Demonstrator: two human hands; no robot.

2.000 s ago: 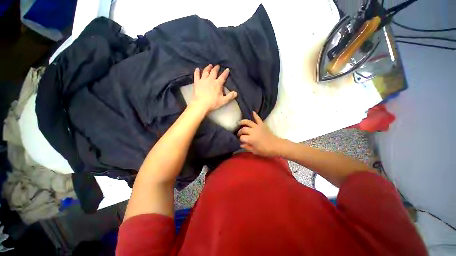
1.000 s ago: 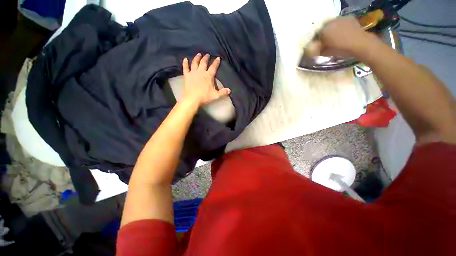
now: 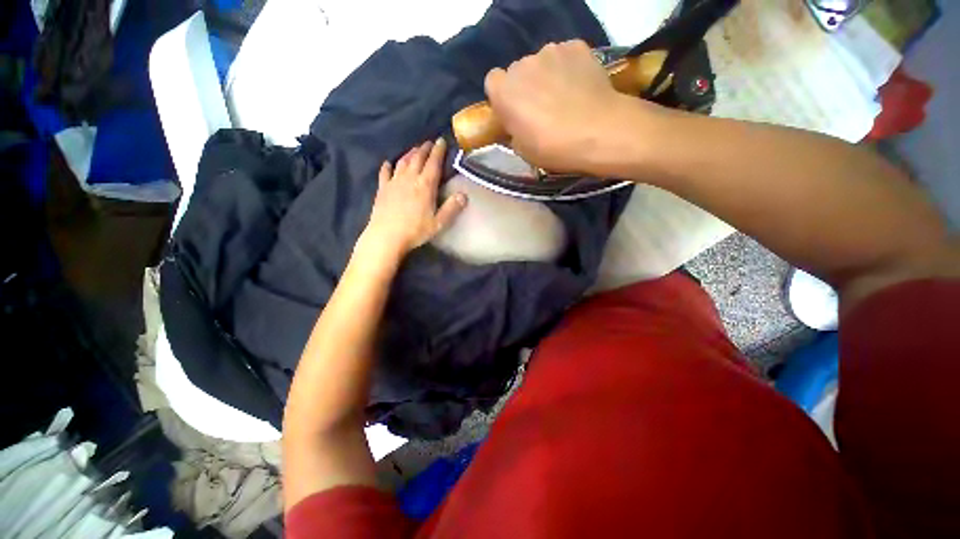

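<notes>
A dark garment [image 3: 316, 232] lies bunched over the white-covered table. A beige pad [image 3: 500, 223] shows through its opening. My left hand [image 3: 408, 202] lies with fingers spread on the cloth at the left edge of the opening, thumb towards the pad. My right hand [image 3: 553, 103] grips the wooden handle of the steam iron [image 3: 574, 184]. The iron's pointed end faces left, at the upper edge of the opening. The cloth under the soleplate is mostly hidden by the iron and my hand.
The metal iron rest [image 3: 839, 11] is at the top right, near a red cloth [image 3: 902, 105]. A beige cloth pile [image 3: 226, 479] and white stacked pieces [image 3: 63, 490] lie at the lower left. The white board [image 3: 205, 405] shows under the garment. Speckled floor shows beside the table.
My right hand left the garment's lower edge, took the iron at the rest and brought it left onto the opening's upper edge. My left hand stays on the cloth. The view has shifted.
</notes>
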